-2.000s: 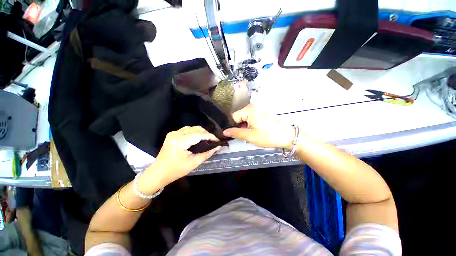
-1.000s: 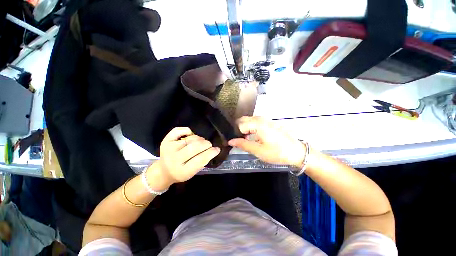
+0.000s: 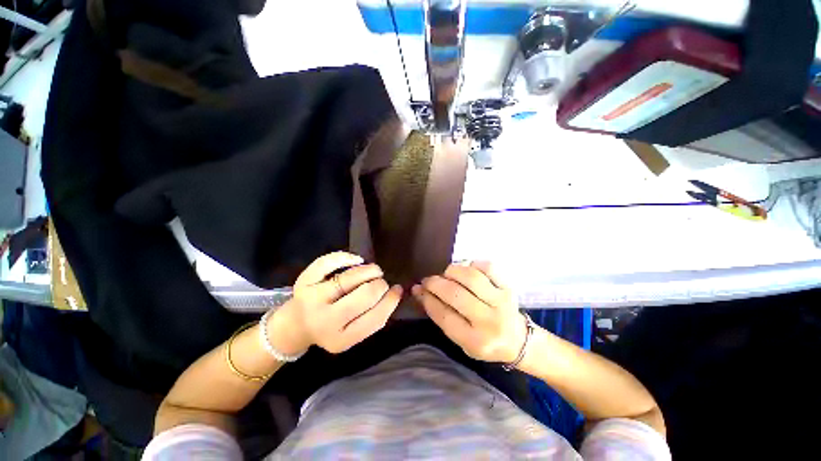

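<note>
The large black garment body lies heaped left of the needle and hangs over the table's front edge. A brown-grey facing strip runs from under the presser foot toward me, with an olive-brown textured band along its left side. My left hand pinches the near end of the strip at the table's front edge. My right hand pinches it just to the right, fingertips close to the left ones. The cloth between the fingertips is mostly hidden.
The machine's shiny metal guard stands above the foot, with the tension knob to its right. A dark red control box bears a black strap. A small brown piece and thread snips lie at right. Cardboard shows at left.
Both hands have moved toward me, to the table's front edge. The strip and olive band, bunched and partly covered before, now lie drawn out straight from the foot. The view has shifted closer.
</note>
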